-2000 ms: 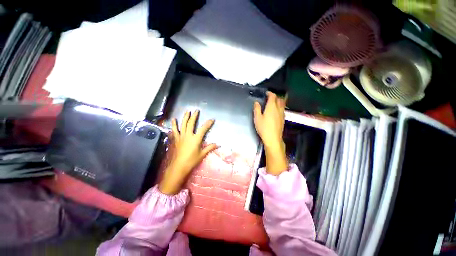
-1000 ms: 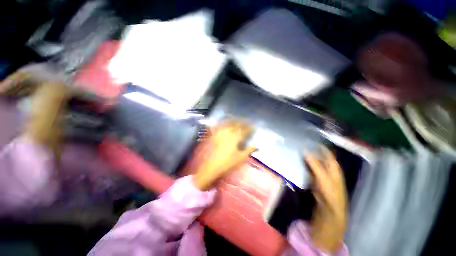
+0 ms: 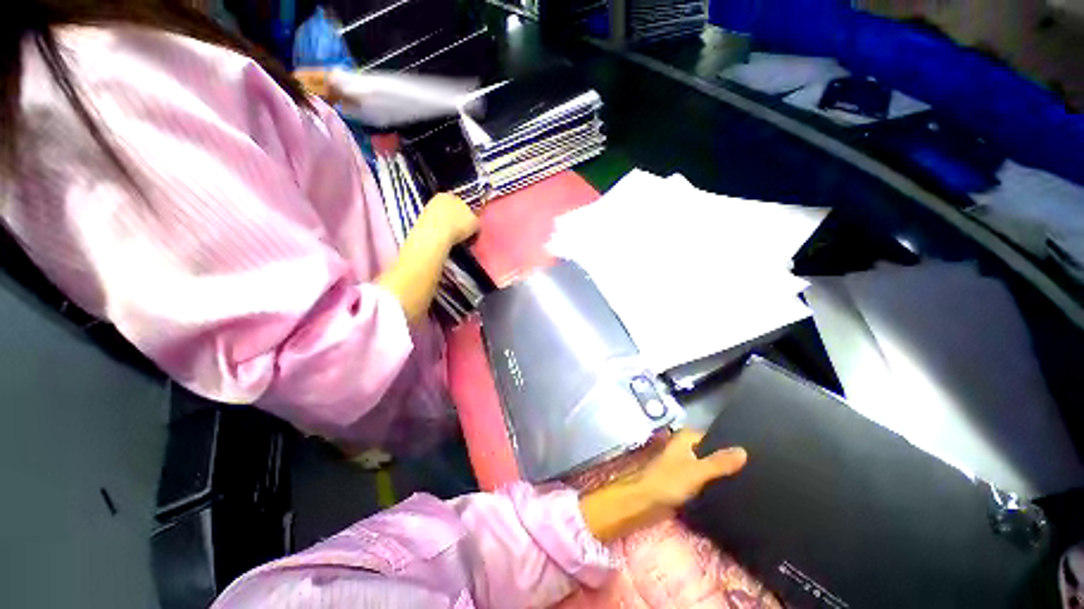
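A dark grey tablet [image 3: 856, 488] lies back up at the lower right, with clear film glinting at its far corner. My left hand [image 3: 666, 482] is at its left edge, one finger lying over the back; whether the hand grips the edge is unclear. A second tablet [image 3: 565, 369], grey back up under shiny clear film, lies just left of my hand, its camera bump towards me. My right hand is not in view.
A co-worker in a pink striped smock [image 3: 226, 226] fills the left, one hand at thin slabs. White sheets [image 3: 684, 268] and greyer sheets [image 3: 951, 357] lie behind the tablets. A layered stack [image 3: 541, 143] stands farther back on the red matting [image 3: 535, 226].
The view has swung left, bringing the co-worker in. The tablet near my hands shows matte dark instead of bright glare. My right hand and the fans have left the view.
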